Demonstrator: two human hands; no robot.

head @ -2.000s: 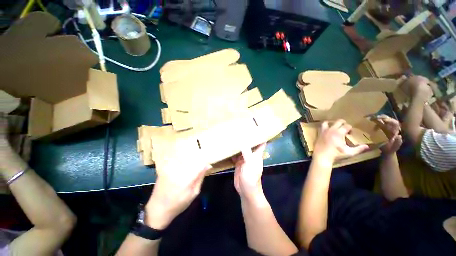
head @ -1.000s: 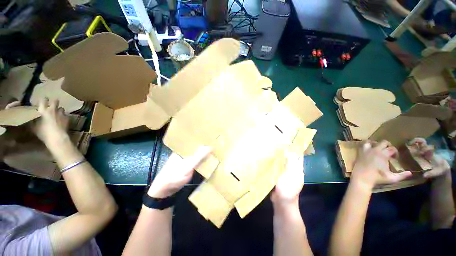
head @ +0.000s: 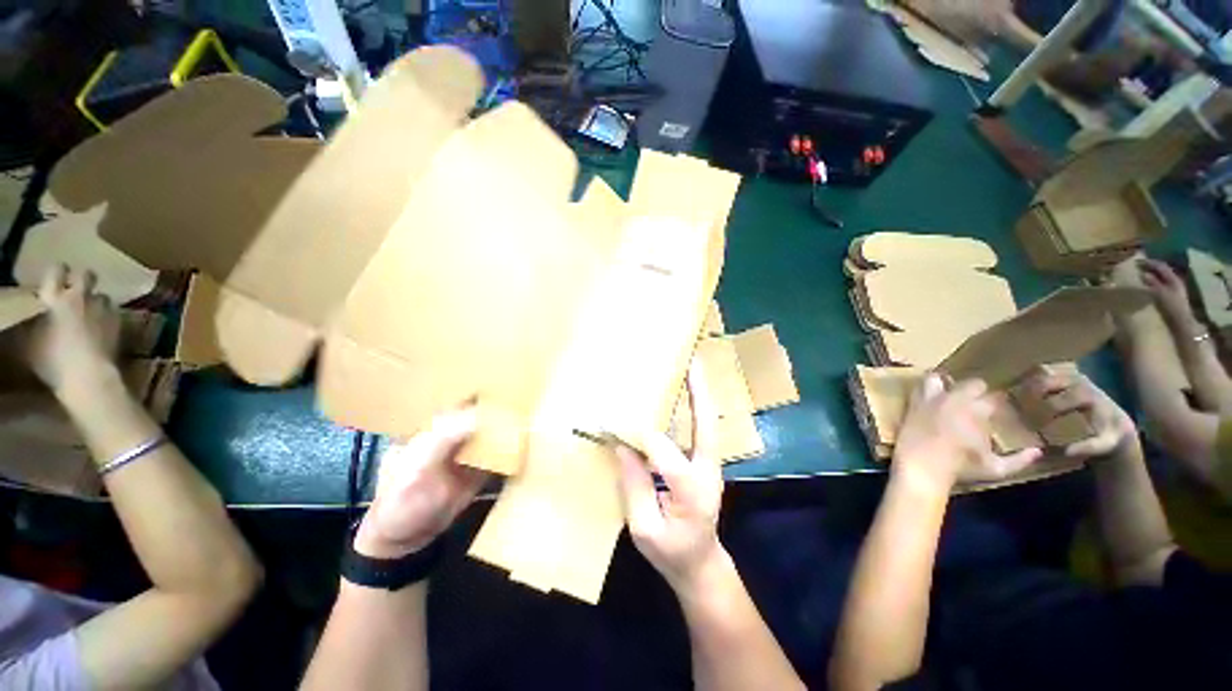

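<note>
A brown die-cut blank (head: pixel 453 257) is held up at an angle above the bench's front edge, its rounded tuck flap toward the upper left. My left hand (head: pixel 422 483), with a black wrist band, grips its near edge at the lower left. My right hand (head: pixel 680 489) grips the slotted front panel near a dark slot, fingers at its right side. That panel is bent up from the rest. Part of a stack of blanks (head: pixel 751 371) shows behind it on the right. An open mailer box (head: pixel 200 317) at left is mostly hidden by the blank.
Another person's hands (head: pixel 993 432) fold a box at right beside a stack of blanks (head: pixel 935 290). A person's arm (head: pixel 162 466) reaches over cardboard at left. A black box with red terminals (head: pixel 831 95) and a dark upright case (head: pixel 686 68) stand at the rear.
The blank was lifted off the stack and turned, its rounded flap swinging to the upper left. My right hand moved inward, and the slotted panel is now bent up.
</note>
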